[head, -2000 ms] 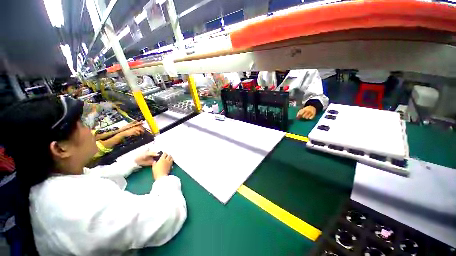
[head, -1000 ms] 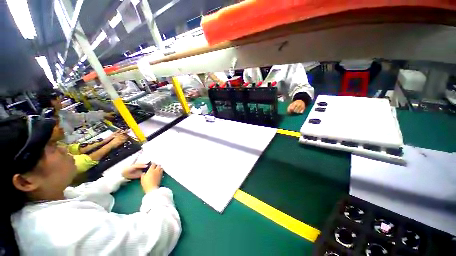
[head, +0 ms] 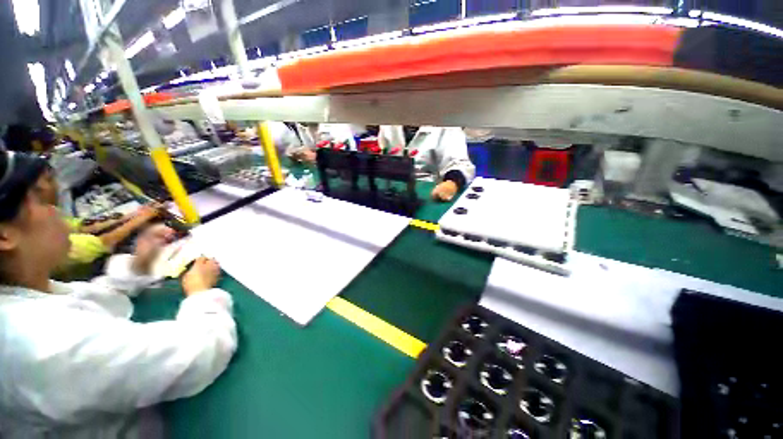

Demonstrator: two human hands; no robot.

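The foam compartment tray (head: 601,381) lies at the bottom right, cut off by the lower edge. Its pockets hold several round units with shiny silver rims and dark faces, such as the watch head (?) (head: 495,377); one shows a small pinkish spot. White paper sheets (head: 549,300) lie behind the tray. Neither of my hands is in the picture.
A large black tray (head: 730,369) stands at the right edge. A white tray (head: 511,214) with dark round units is beyond the papers. A white board (head: 300,244), a black rack with red tops (head: 365,178) and a neighbouring worker (head: 112,334) are left. An overhead rail (head: 515,107) crosses above.
The view has turned right, so the bench things shift left and the large black tray appears. The neighbouring worker's hands have moved apart, one blurred.
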